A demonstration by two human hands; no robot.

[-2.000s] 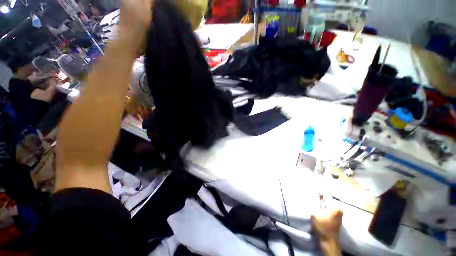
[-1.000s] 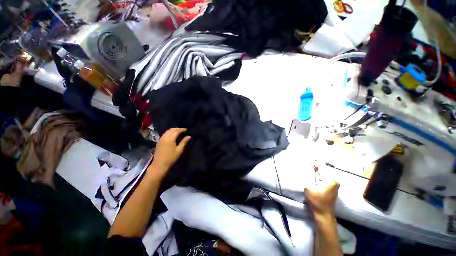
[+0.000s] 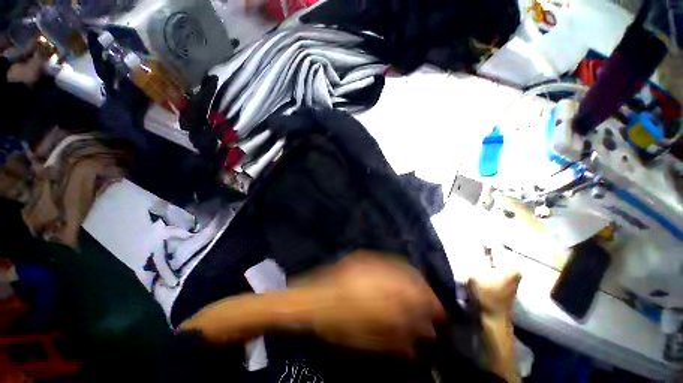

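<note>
A large black fabric panel (image 3: 337, 194) lies over the table's front edge and hangs towards my lap, with pale cloth pieces beside it. My left hand (image 3: 374, 303) is blurred over the lower part of the black fabric; its grip cannot be made out. My right hand (image 3: 494, 290) has curled fingers at the table's front edge, right of the black fabric. A small thin item (image 3: 489, 258) shows just above it; whether the hand holds it is unclear. The presser foot area (image 3: 487, 200) is behind that hand, with no fabric clearly under it.
Folded grey-white layers (image 3: 307, 78) stand behind the black fabric, with a black cloth pile (image 3: 442, 30) further back. A blue tool or fitting (image 3: 490, 153) is near the sewing machine head (image 3: 636, 202). A phone (image 3: 583, 278) lies at right. A grey speaker-like box (image 3: 183, 37) stands far left.
The black fabric was raised high by my left arm, then lowered onto the table. My left hand has since moved right and down across it. My right hand stays by the table edge.
</note>
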